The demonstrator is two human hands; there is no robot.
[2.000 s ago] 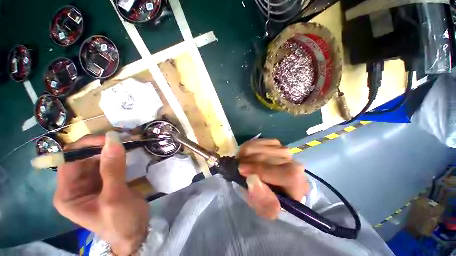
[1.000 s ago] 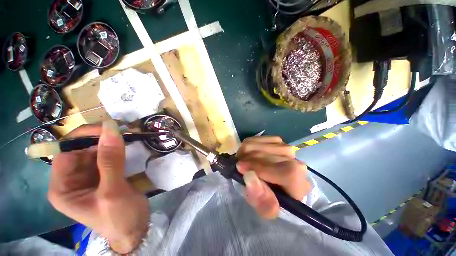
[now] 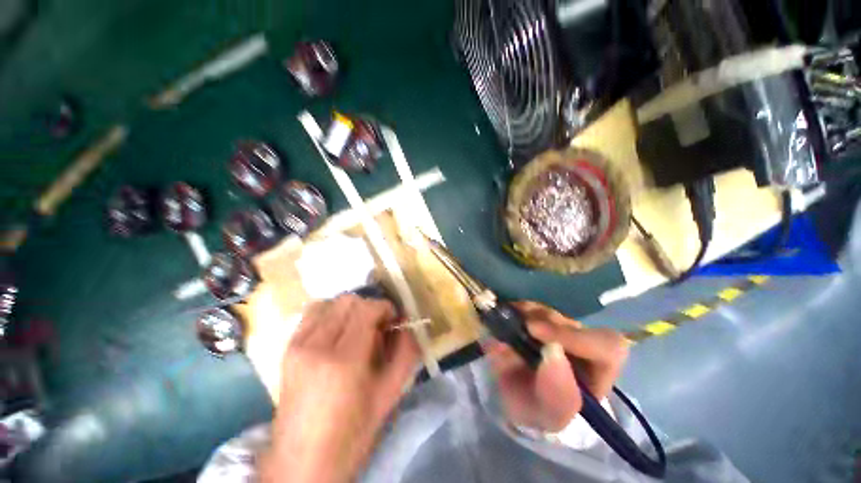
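Observation:
My right hand (image 3: 557,363) holds the soldering iron (image 3: 510,330) by its black handle. The bare metal barrel points up and left over the wooden fixture (image 3: 439,274). My left hand (image 3: 345,354) is low over the fixture with its back to the camera and fingers curled, blurred. A dark part shows beyond its knuckles and a thin pale tip sticks out by its fingertips; what it holds is hidden. A whitish pad (image 3: 335,264) lies just beyond it. The housing worked on earlier cannot be made out.
Several round dark housings (image 3: 302,206) stand on the green mat (image 3: 453,141), one with a yellow-white label (image 3: 354,141). The round tip-cleaning tub (image 3: 566,212) is right of the fixture, below the fume fan (image 3: 514,71). The black soldering station (image 3: 699,141) stands further right.
The view has shifted and shows more of the mat. The iron's tip has left the housing. My left hand has turned over and moved onto the fixture; the slim black tool no longer shows clearly.

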